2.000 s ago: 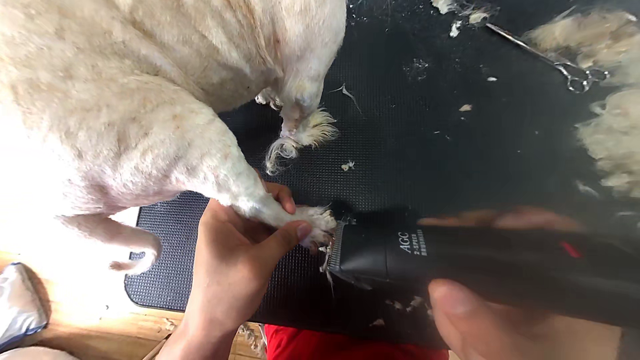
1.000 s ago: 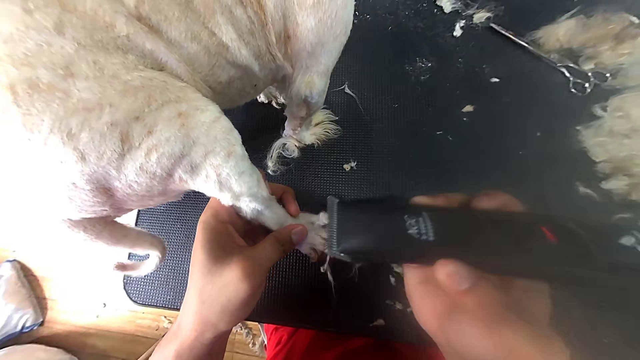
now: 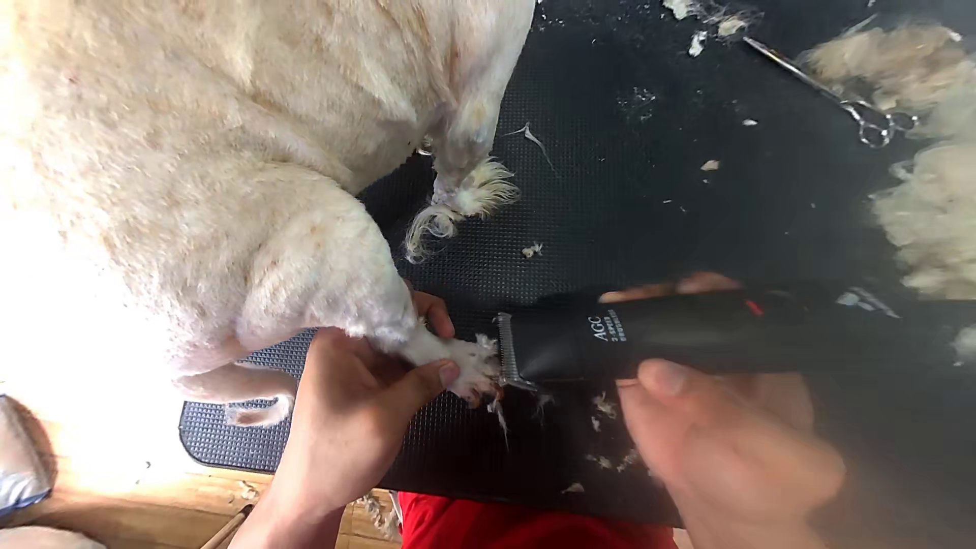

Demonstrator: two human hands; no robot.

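Note:
A closely clipped, cream-coated dog (image 3: 252, 152) stands at the left on a black textured grooming table (image 3: 602, 198). My left hand (image 3: 366, 396) is closed around its hind paw (image 3: 465, 370), with the thumb on top and fingers underneath. My right hand (image 3: 717, 427) grips a black AGC hair clipper (image 3: 656, 328), slightly blurred. The clipper's toothed metal blade (image 3: 507, 351) is at the toe end of the paw, where short tufts of hair stick out. Another paw with longer curly hair (image 3: 457, 202) rests farther back on the mat.
Metal scissors (image 3: 816, 84) lie at the upper right beside large piles of cut fur (image 3: 942, 198). Small hair clumps (image 3: 534, 250) dot the table. The table's near edge (image 3: 488, 496) runs above red clothing (image 3: 526, 526); wooden floor (image 3: 137, 488) shows at the lower left.
The clipper has shifted and tilted slightly in my right hand while its blade stays near the toes. My left hand keeps its hold on the paw.

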